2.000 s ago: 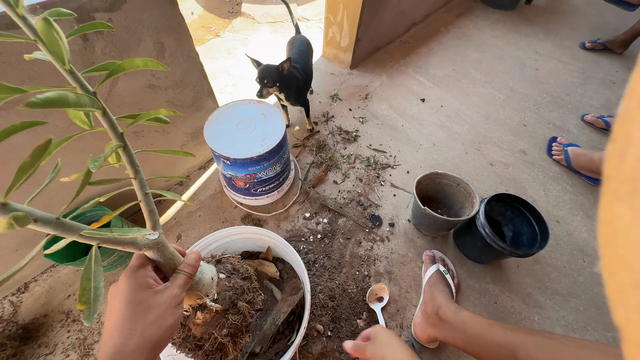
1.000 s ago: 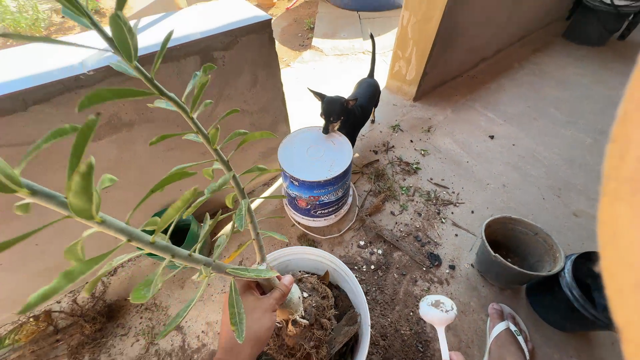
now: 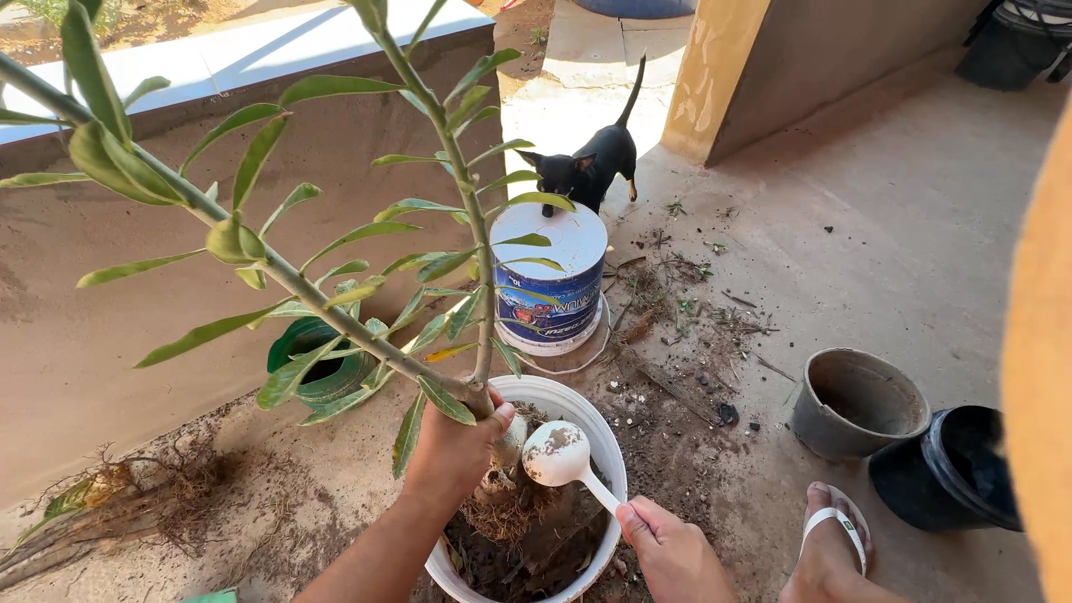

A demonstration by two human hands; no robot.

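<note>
My left hand (image 3: 456, 452) is closed around the base of a leafy, branching plant's stem (image 3: 479, 395), just above its swollen, pale root base. The plant's fibrous roots (image 3: 502, 515) hang over a white plastic bucket (image 3: 615, 448) holding dark soil and dry leaves (image 3: 544, 565). In my right hand (image 3: 670, 544) is the handle of a white plastic spoon (image 3: 557, 453). The soil-smeared underside of its bowl faces up, close beside the root base; whether they touch I cannot tell.
A small black dog (image 3: 595, 163) stands behind an upturned blue-and-white bucket (image 3: 550, 289). At the right are a grey pot (image 3: 858, 406), a black pot (image 3: 946, 481) and a foot in a white sandal (image 3: 837, 528). A green pot (image 3: 322, 368) and an uprooted plant (image 3: 126, 511) lie by the low wall.
The spoon in my right hand has moved from the floor area right of the white bucket to over the bucket, beside the roots. The plant now stands more upright. The dog has its muzzle by the upturned bucket.
</note>
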